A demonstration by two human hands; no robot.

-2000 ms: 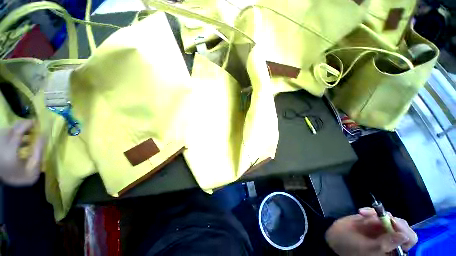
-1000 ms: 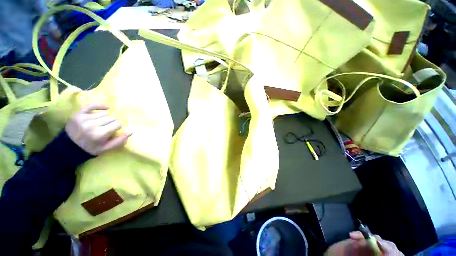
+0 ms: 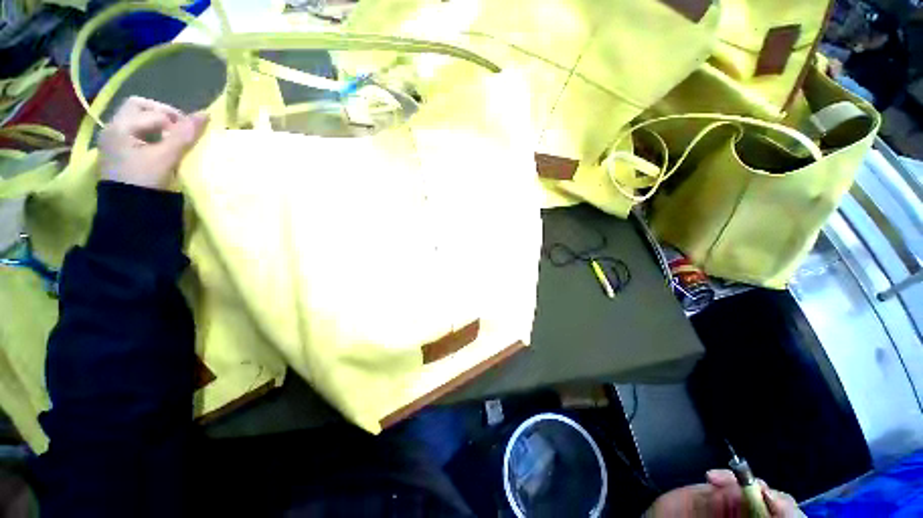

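Observation:
A yellow tote bag (image 3: 354,233), partly washed out white, lies across the dark table. Its brown label patch (image 3: 450,342) and brown bottom trim (image 3: 453,385) face the front edge. My left hand (image 3: 149,140) is closed at the bag's upper left corner by the handles (image 3: 354,41). A blue fitting (image 3: 351,87) shows near the bag opening. My right hand (image 3: 708,496), cut off by the lower edge, holds a pen-shaped tool (image 3: 747,484), tip up, away from the bag.
Another yellow bag (image 3: 238,354) lies under my left sleeve. More yellow bags (image 3: 774,202) are heaped at right. A small yellow tool (image 3: 603,278) with black cord lies on the table (image 3: 627,334). A white-rimmed bin (image 3: 556,417) stands below, beside a dark open box (image 3: 779,384).
My left hand has moved up and left to the bag's top corner. The middle bag, earlier folded, now lies broad and flat, partly over the left one. My right hand still holds the tool low.

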